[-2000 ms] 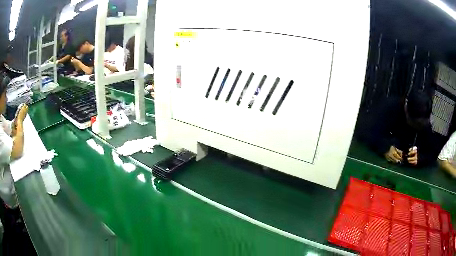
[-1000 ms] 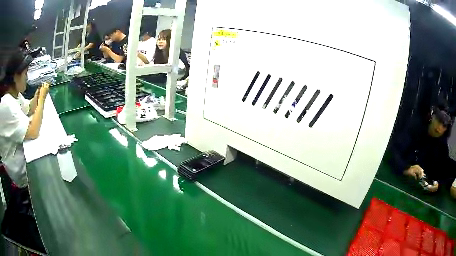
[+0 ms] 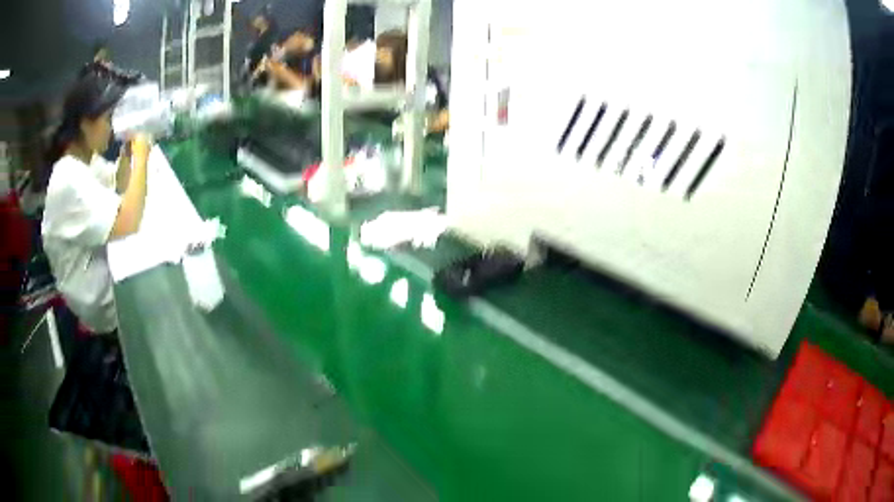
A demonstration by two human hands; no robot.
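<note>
Neither of my hands is in the picture. The frame is blurred. Nearest in front of me lies the glossy green conveyor belt (image 3: 490, 392). At the bottom, on the grey-green side bench (image 3: 235, 382), lies a blurred dark and yellowish-white object (image 3: 299, 473); what it is cannot be told. A small black tray or box (image 3: 478, 272) sits beside the foot of the white machine housing (image 3: 627, 211). The red tray (image 3: 828, 417) is at the lower right, cut off by the edge.
A person in a white top (image 3: 83, 221) sits at the left bench beside a white sheet (image 3: 157, 240). A white cloth-like item (image 3: 400, 228) lies by the white upright frame (image 3: 333, 118). More people are blurred at the back.
The view has turned to the left, so the machine, black tray and red tray sit further right. The person at left shows more fully, and the blurred object at the bottom has come into view.
</note>
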